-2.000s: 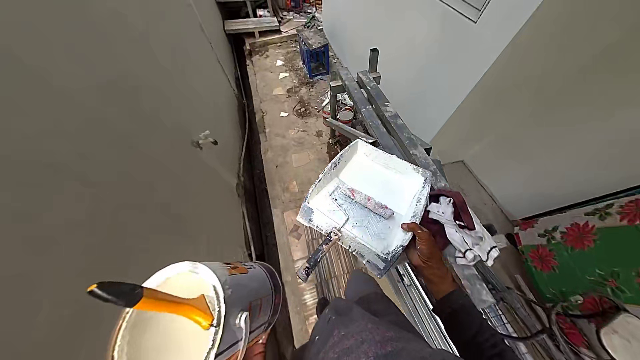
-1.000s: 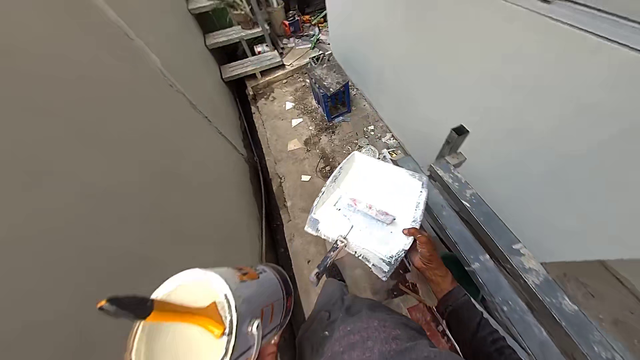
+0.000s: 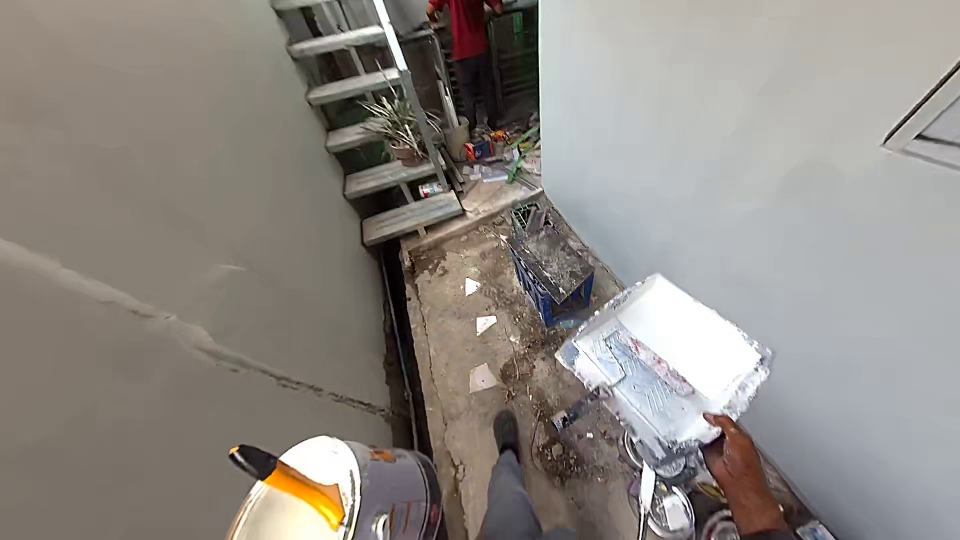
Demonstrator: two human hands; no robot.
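My right hand [image 3: 739, 469] grips the near edge of a paint tray [image 3: 690, 337] holding white paint. A paint roller [image 3: 660, 366] lies in the tray, its dark handle sticking out over the left rim. At lower left is a large metal paint can [image 3: 397, 487] of white paint, with an orange-handled paintbrush [image 3: 296, 491] with a black tip resting across its top. My left hand is out of sight now; the can hides it or it is below the frame.
Wooden stairs [image 3: 412, 217] with a potted plant [image 3: 407, 154] rise ahead at left. A blue crate [image 3: 547, 292] topped by a dark board stands by the right wall. Opened cans [image 3: 671, 510] lie beneath the tray. A person in a red shirt [image 3: 469, 30] stands beyond the stairs.
The view has moved forward along the passage and tilted up, bringing the stairs and the person in sight. The metal rails at right are out of view. The tray stays in my right hand.
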